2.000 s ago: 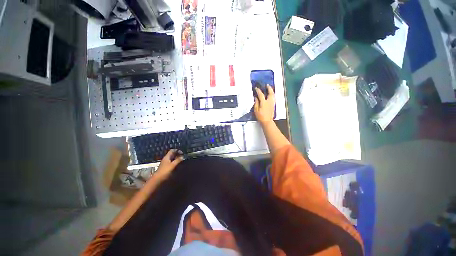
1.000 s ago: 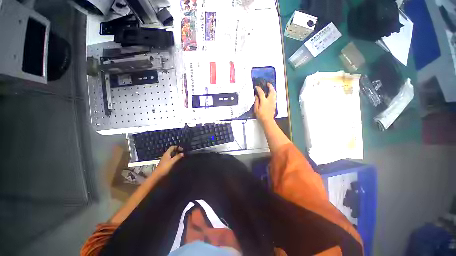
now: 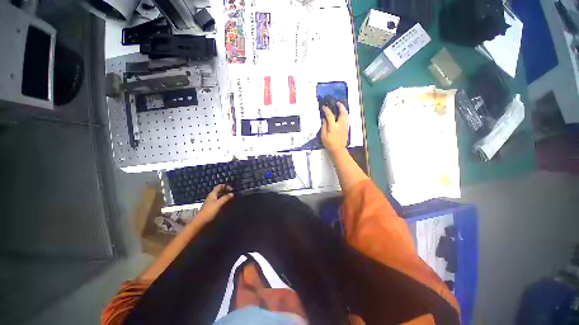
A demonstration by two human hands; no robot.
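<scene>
My right hand rests on the black computer mouse, on the dark blue mouse pad. My left hand lies at the front edge of the black keyboard, holding nothing that I can see; its fingertips touch or hover at the lower keys. A dark faceplate lies flat on the newspaper, left of the mouse pad. Another dark faceplate lies on the perforated plate beside the dark stop bar.
Dark machine parts stand at the back left. On the green bench lie stained whitish paper, a small white box, a brown block and clear bags. A blue crate stands right, a cardboard box left.
The whole view has shifted slightly. My right hand stays on the mouse and my left hand stays at the keyboard; the faceplates have not moved on the table.
</scene>
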